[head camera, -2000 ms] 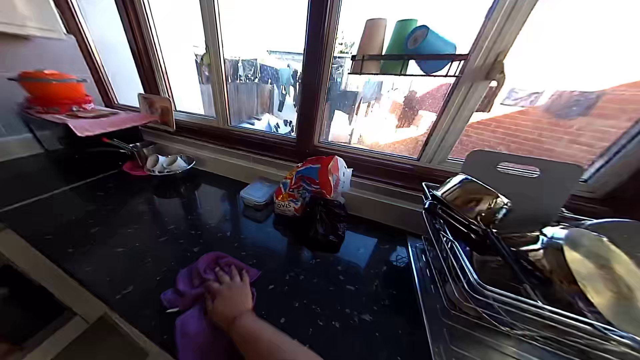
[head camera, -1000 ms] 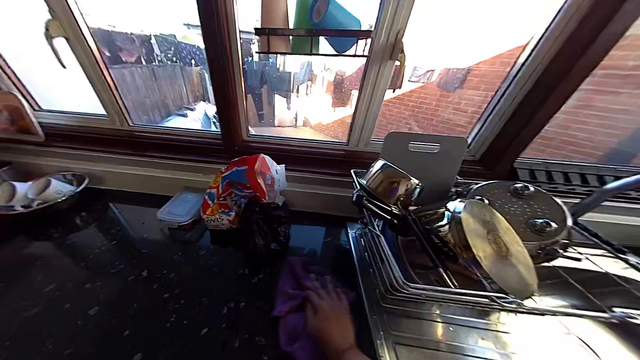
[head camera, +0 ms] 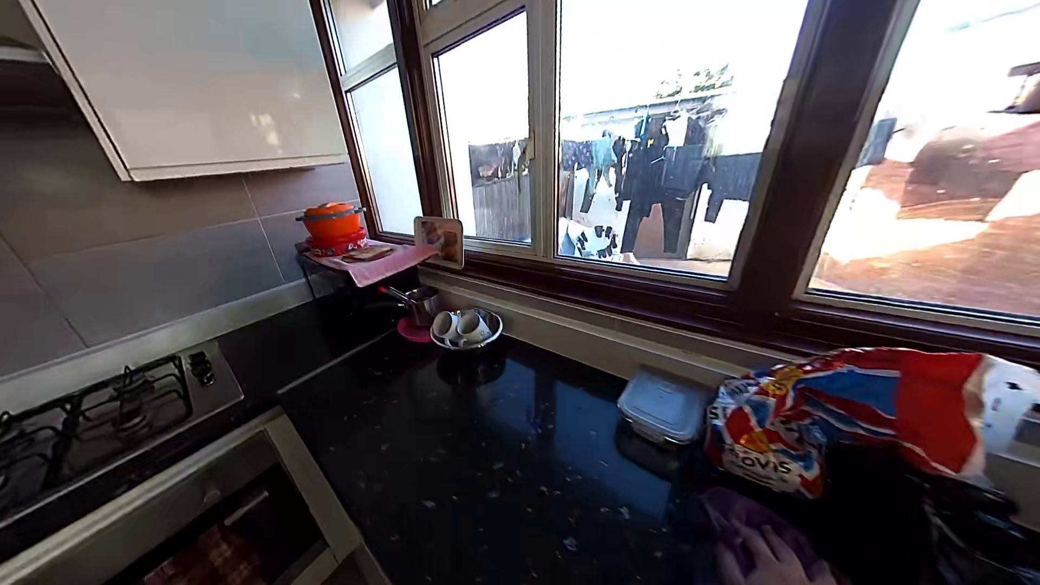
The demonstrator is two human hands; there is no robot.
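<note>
At the bottom right, my right hand (head camera: 768, 556) lies palm down on a purple cloth (head camera: 743, 520), pressing it on the black speckled countertop (head camera: 487, 479). Just behind the cloth stands a red, blue and white plastic bread bag (head camera: 877, 406), with a black plastic bag (head camera: 967, 520) to its right. A lidded clear container (head camera: 662, 406) sits left of the bread bag, near the window ledge. Small light crumbs or specks show on the counter. My left hand is out of view.
A metal bowl with white mugs (head camera: 467, 348) and a saucepan (head camera: 422, 307) stand at the back corner. An orange pot (head camera: 331, 223) rests on a raised stand with a pink cloth (head camera: 378, 264). The gas hob (head camera: 122, 406) is at left, below a wall cupboard (head camera: 203, 89).
The view has swung left, and the dish rack has left it. My hand and the purple cloth have moved from beside the rack to in front of the bread bag.
</note>
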